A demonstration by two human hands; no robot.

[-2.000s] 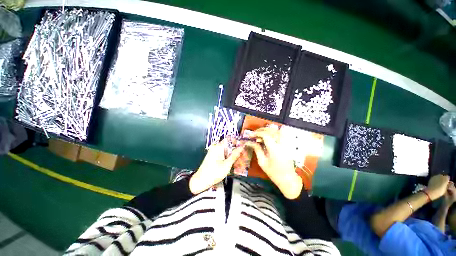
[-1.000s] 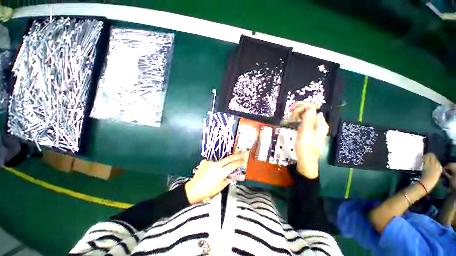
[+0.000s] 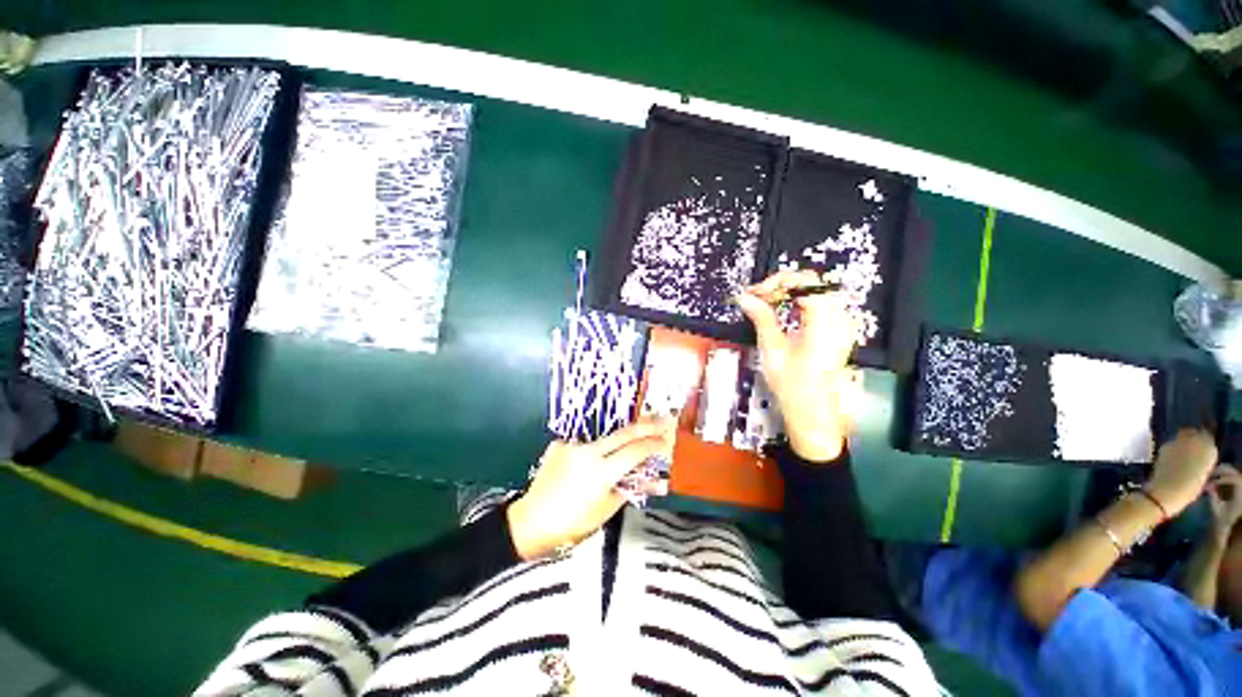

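My left hand (image 3: 583, 486) rests at the left edge of the orange board (image 3: 722, 475), its fingertips on a pale block there; whether it grips anything is unclear. My right hand (image 3: 806, 357) is over the near edge of the two black trays, holding a thin dark pen-like tool (image 3: 815, 289). Its fingertips are near the divider. The left tray holds small pinkish pale parts (image 3: 681, 259); the right tray holds chunkier white parts (image 3: 855, 259). Silver and white fixture blocks (image 3: 719, 395) lie on the board. White-silver strips (image 3: 594, 370) lie loose left of it.
A large black tray heaped with strips (image 3: 147, 245) stands far left, beside a clear bag of strips (image 3: 365, 218). On the right are trays of fine grey bits (image 3: 964, 395) and white bits (image 3: 1101, 409). A neighbour's hands and blue sleeve (image 3: 1076, 620) show at lower right.
My hands have parted from together over the board. My right hand went to the trays, and over the last second moved slightly left to their divider. My left hand stays at the board's left edge.
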